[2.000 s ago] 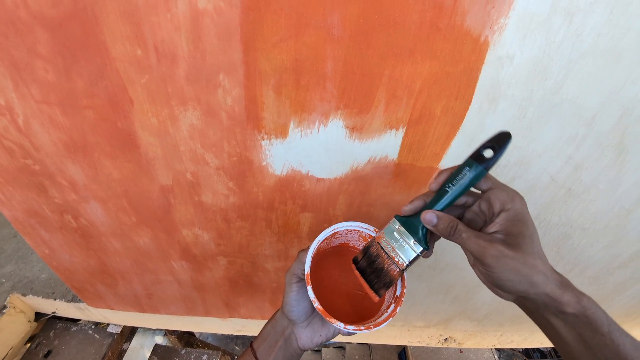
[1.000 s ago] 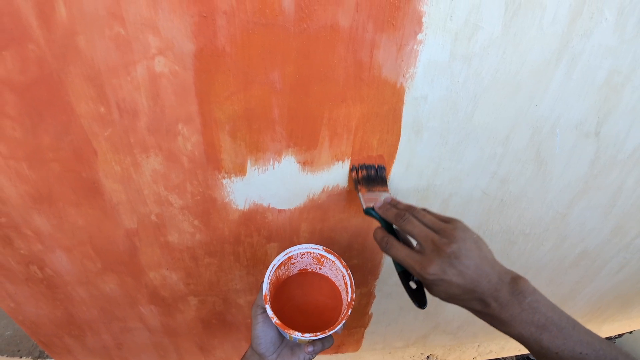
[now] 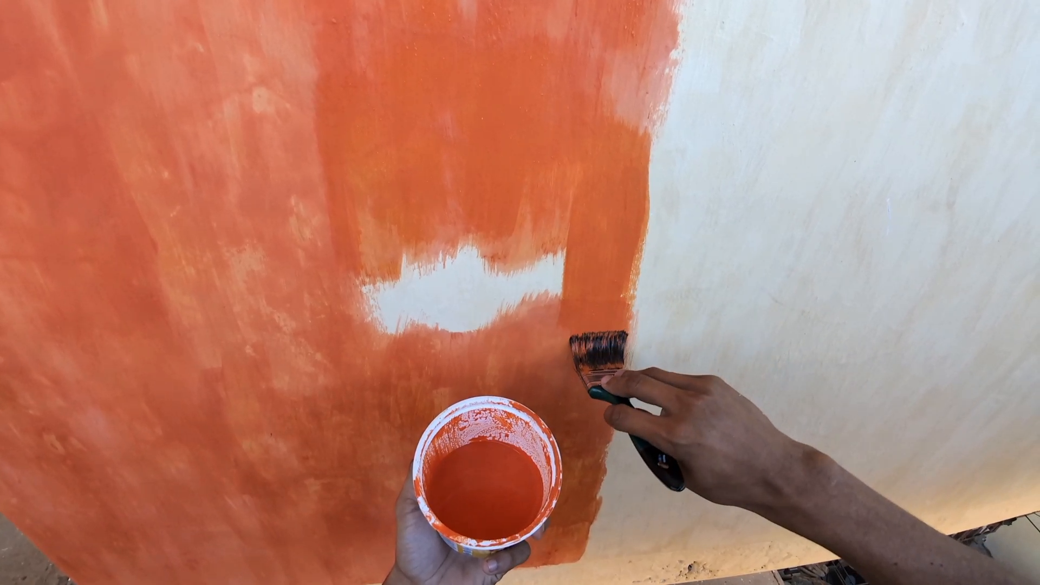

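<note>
My right hand (image 3: pixel 703 431) grips a flat paintbrush (image 3: pixel 600 361) by its dark green handle, its dark bristles coated with orange paint and laid against the panel near the right edge of the orange area. My left hand (image 3: pixel 439 552) holds a round plastic tub (image 3: pixel 487 471) from below; orange paint fills part of it and streaks its inner wall and white rim. Behind both hands stands a large panel (image 3: pixel 829 211), orange on the left and off-white on the right. An unpainted white patch (image 3: pixel 463 292) lies within the orange, above the tub.
The panel's bottom edge (image 3: pixel 707 569) runs along the lower part of the view, with dark debris (image 3: pixel 821 573) below it at the right. Bare ground (image 3: pixel 28 556) shows at the lower left corner.
Two seconds ago the brush was in the tub; it then touched the panel beside the white patch. Now it is lower, and orange covers more of the strip right of the patch.
</note>
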